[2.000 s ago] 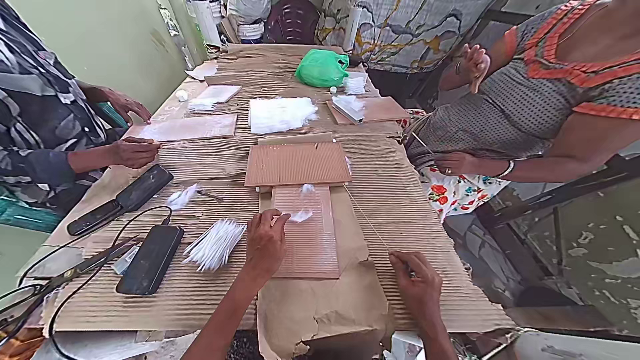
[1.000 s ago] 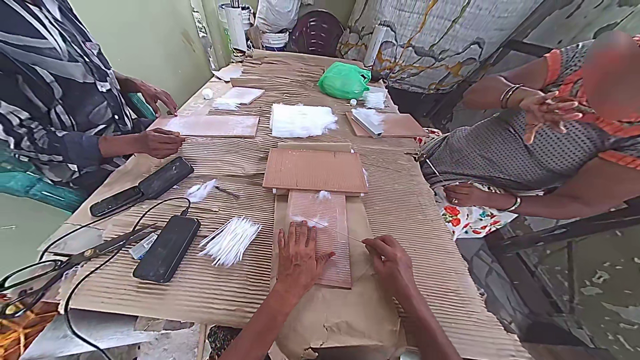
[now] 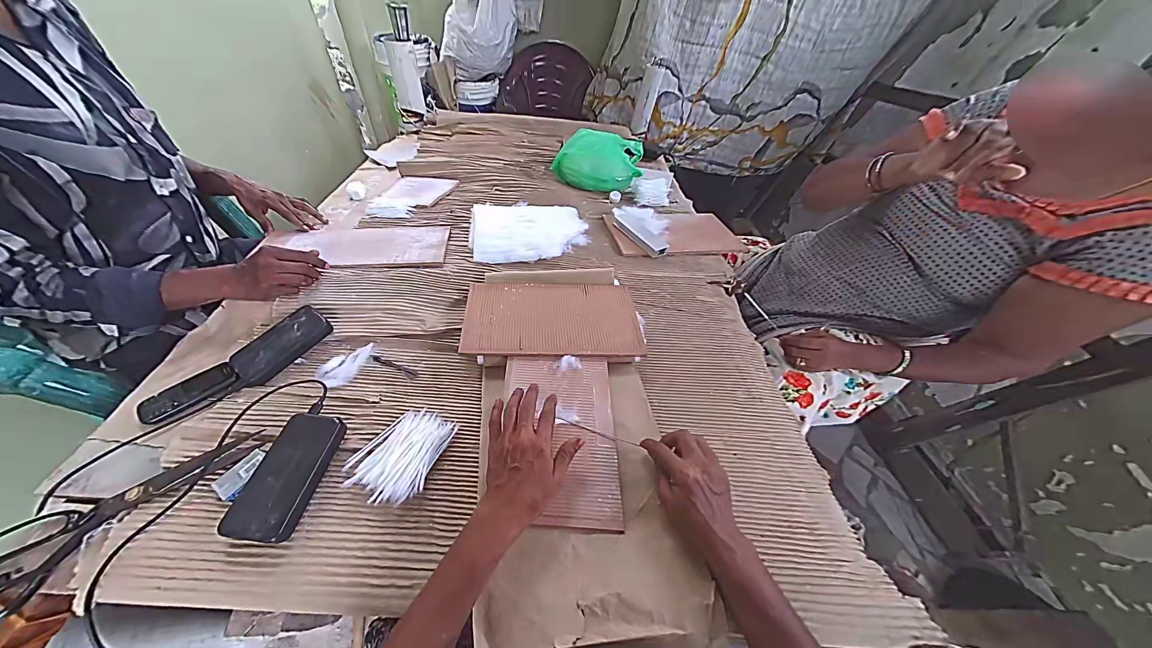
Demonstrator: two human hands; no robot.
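My left hand lies flat, fingers spread, on a ribbed pinkish board; no held thing shows. Between thumb and fingertips my right hand holds a thin stick, whose far end reaches a wisp of white cotton beside my left fingers. A small cotton tuft rests higher on the board. Beyond it, a wider brown ribbed board lies crosswise over the narrow board's far end. To the left is a pile of white cotton wicks. Brown paper lies beneath the narrow board.
On the corrugated cardboard are a black phone with a cable, scissors, an open black case, a cotton stack and a green plastic bag. One co-worker's hand touches a board at left; another person sits at right.
My left hand has come down from above the board to lie flat on it. The right-hand co-worker's raised hand has moved up toward the face.
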